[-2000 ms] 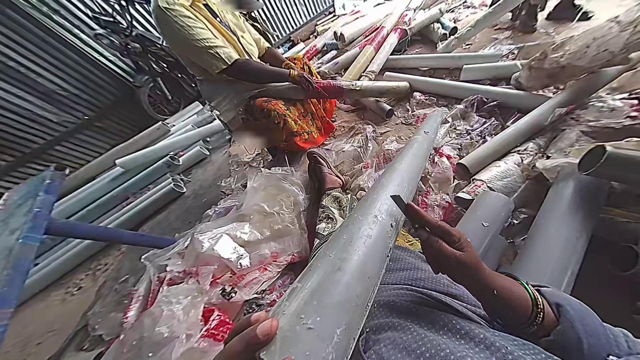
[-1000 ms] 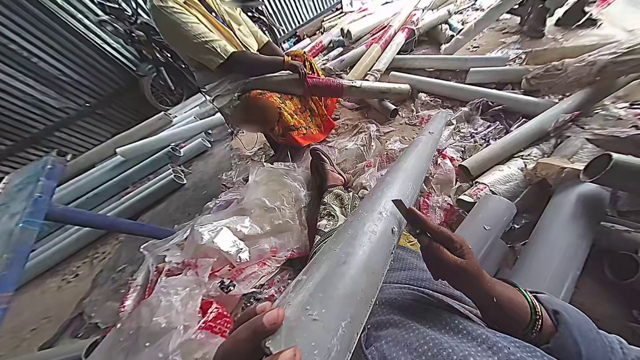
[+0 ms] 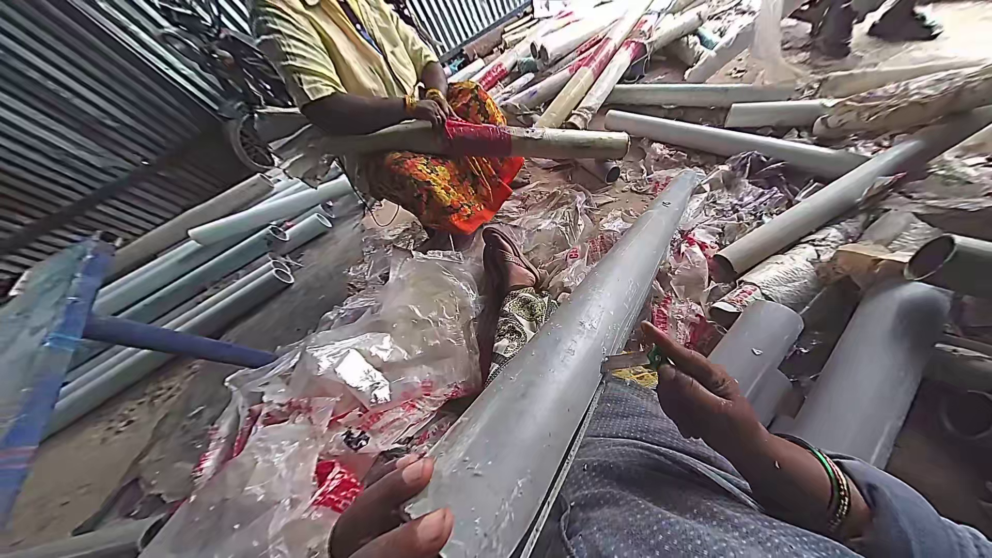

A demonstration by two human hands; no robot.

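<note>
A long grey plastic pipe [image 3: 542, 356] lies slantwise across my lap, its far end toward the upper right. A dark slit or edge line runs along its right side. My left hand [image 3: 395, 508] is at the near end, thumb and fingers against the pipe's left side. In my right hand [image 3: 709, 391] is a small flat blade [image 3: 626, 360] with a green part at the fingers; its tip is at the right edge of the pipe. Bangles circle the right wrist.
Crumpled clear plastic wrap [image 3: 418, 310] with red print covers the ground on the left. Opposite sits a person [image 3: 364, 70] holding a pipe with red wrap [image 3: 558, 143]. More grey pipes [image 3: 860, 372] lie at the right and left. A blue metal frame [image 3: 178, 341] stands at the left.
My right hand has turned, its index finger now extended, and the blade now points left at the pipe's edge instead of up and left. My left hand stays at the pipe's near end.
</note>
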